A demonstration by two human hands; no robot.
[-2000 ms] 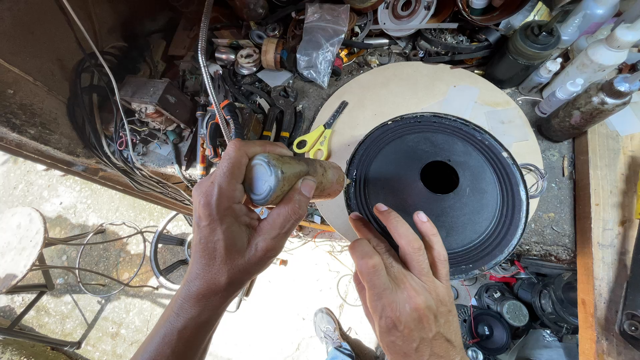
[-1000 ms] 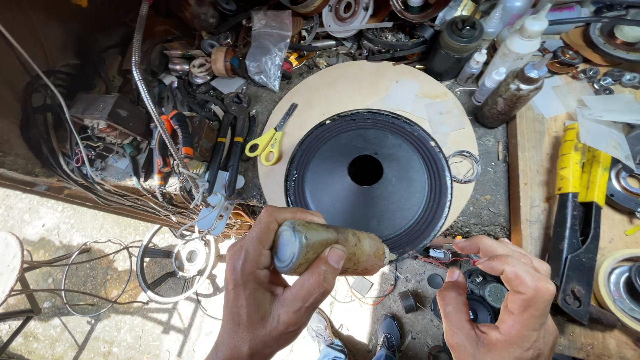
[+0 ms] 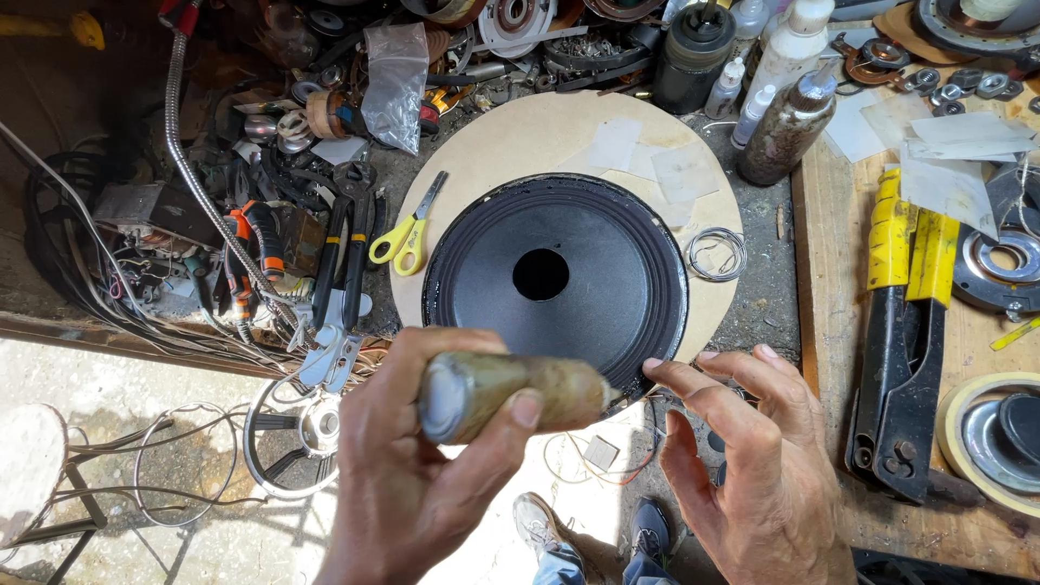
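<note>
My left hand (image 3: pixel 447 455) grips a stained, tilted squeeze bottle (image 3: pixel 512 396), its nozzle at the near right edge of a black loudspeaker cone (image 3: pixel 487 244). The cone has a round hole in its middle and a ridged surround, and lies on a pale round board (image 3: pixel 455 154). My right hand (image 3: pixel 747 447) has its fingers apart, with the index fingertip at the cone's rim; whether it touches is hard to tell. Part of the cone's near edge is hidden behind the bottle and my left hand.
Yellow-handled scissors (image 3: pixel 410 236) and a coil of wire (image 3: pixel 717 253) lie on the board. Pliers (image 3: pixel 351 244) and cables are at the left. Bottles (image 3: pixel 786 130) stand at the back right. A yellow-handled riveter (image 3: pixel 902 341) and a tape roll (image 3: pixel 951 431) lie on wood at the right.
The bottle's nozzle has gone from the cone's left edge to its near right edge. My right hand has left the cone's near left part and is now at its near right rim.
</note>
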